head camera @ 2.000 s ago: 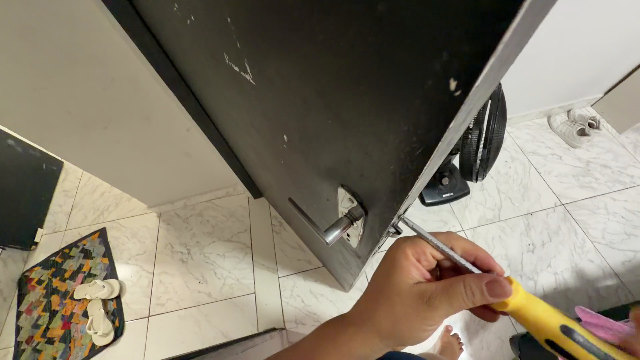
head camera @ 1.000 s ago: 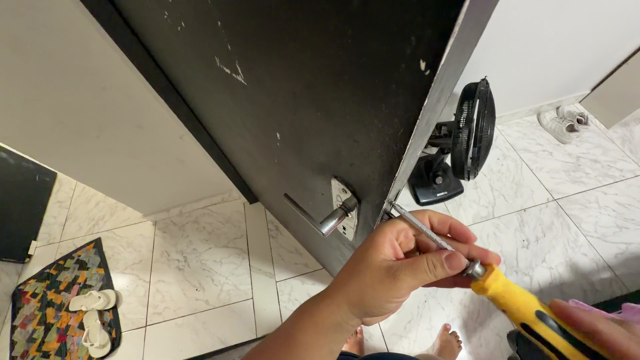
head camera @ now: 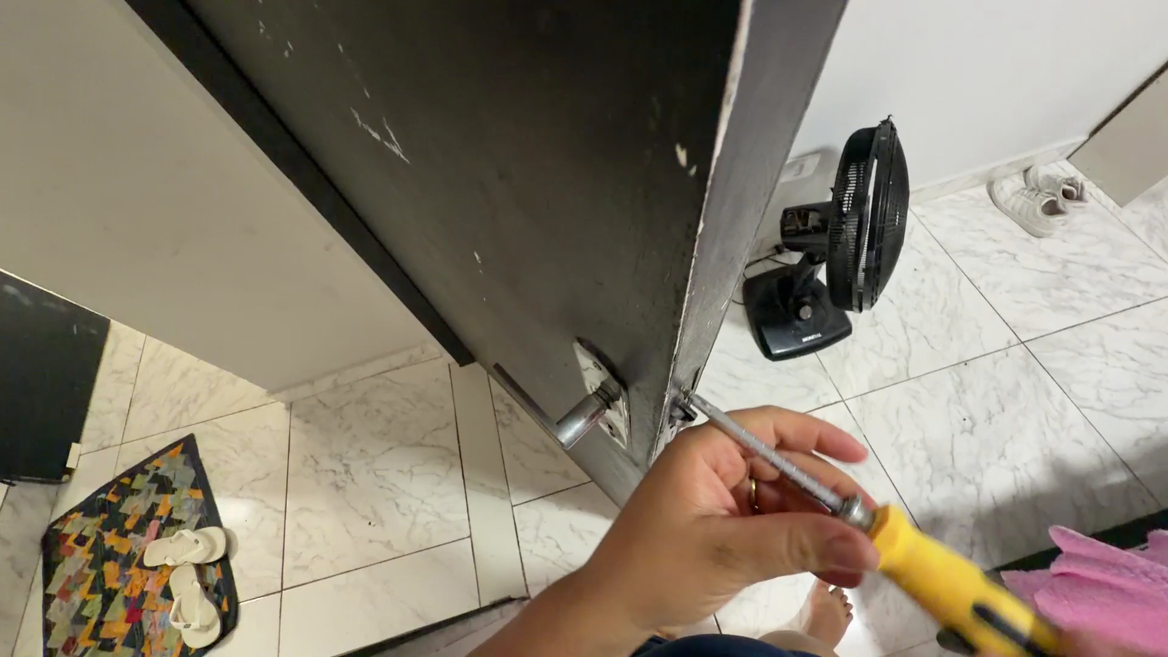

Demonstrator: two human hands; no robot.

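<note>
A screwdriver with a yellow and black handle [head camera: 949, 579] slants from the lower right, its metal shaft's tip against the lock hardware [head camera: 683, 406] in the edge of a black door [head camera: 511, 182]. My left hand [head camera: 739, 520] curls around the shaft near the handle, thumb on top and fingers beneath. At the bottom right, my right hand [head camera: 1081, 641] is blurred and mostly cut off by the frame, around the handle's far end. A metal lever handle [head camera: 584, 418] on a worn plate sticks out from the door face, left of my left hand.
A black fan [head camera: 867, 219] stands on the marble-patterned tile floor behind the door's edge, with white shoes [head camera: 1036, 203] farther right. Flip-flops [head camera: 193, 611] rest on a patterned mat [head camera: 119, 547] at lower left. A pink cloth [head camera: 1086, 584] lies at lower right. A bare foot [head camera: 829, 613] shows below.
The view has shifted somewhat. My left hand stays around the screwdriver's shaft by the door edge, and its fingers look more spread than before.
</note>
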